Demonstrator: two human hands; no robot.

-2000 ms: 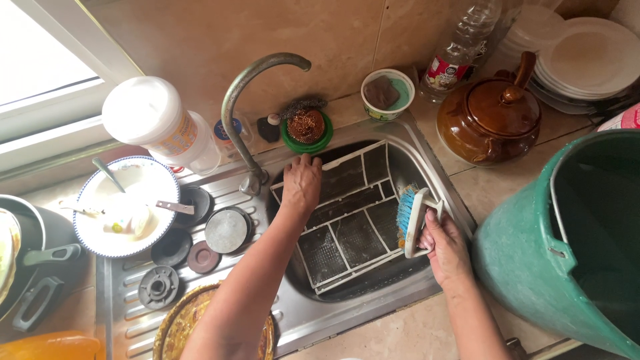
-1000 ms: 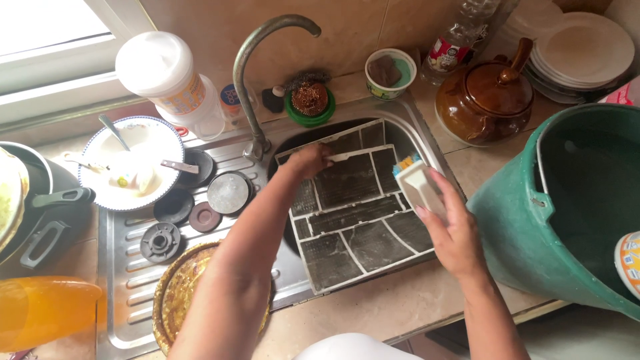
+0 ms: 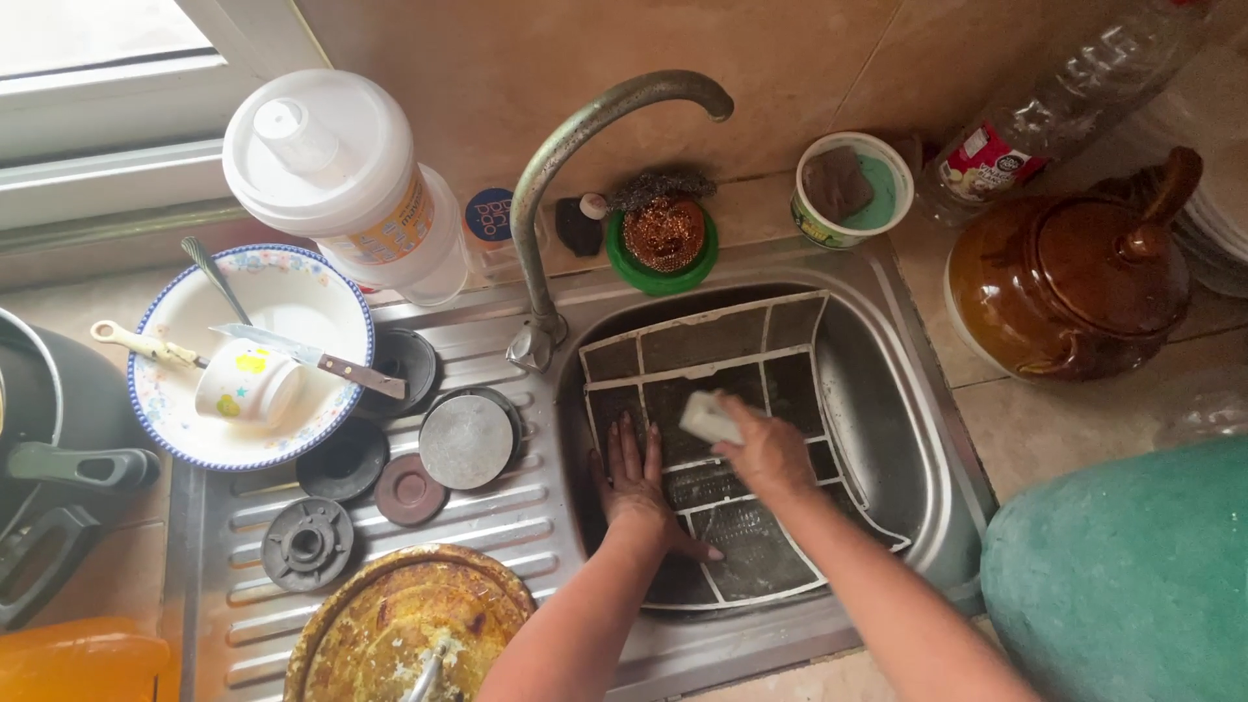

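In the steel sink basin (image 3: 882, 390) lies a dark mesh filter panel (image 3: 707, 341) with a white plastic lattice frame. My left hand (image 3: 639, 487) presses on the panel's left part with its fingers spread and nothing in its grip. To the right of it, my right hand (image 3: 765, 444) grips a whitish scrubbing brush (image 3: 710, 419) against the middle of the mesh; the bristles are hidden beneath it. The curved faucet (image 3: 546, 185) rises behind the basin's left rim. Behind the basin stands a green dish (image 3: 663, 278) with a copper scourer (image 3: 665, 234).
Burner parts (image 3: 470, 439) and a stained round lid (image 3: 409, 624) lie on the drainboard, beside a bowl (image 3: 292, 292) with a cup and knife. A tub (image 3: 877, 219), a plastic bottle (image 3: 994, 161), a brown pot (image 3: 1063, 283) and a green bucket (image 3: 1121, 556) stand around the right side.
The filter panel, tilted up in my left hand a second ago, now lies lower in the basin. My left hand has moved down onto its mesh. The brush has moved left from the panel's right edge.
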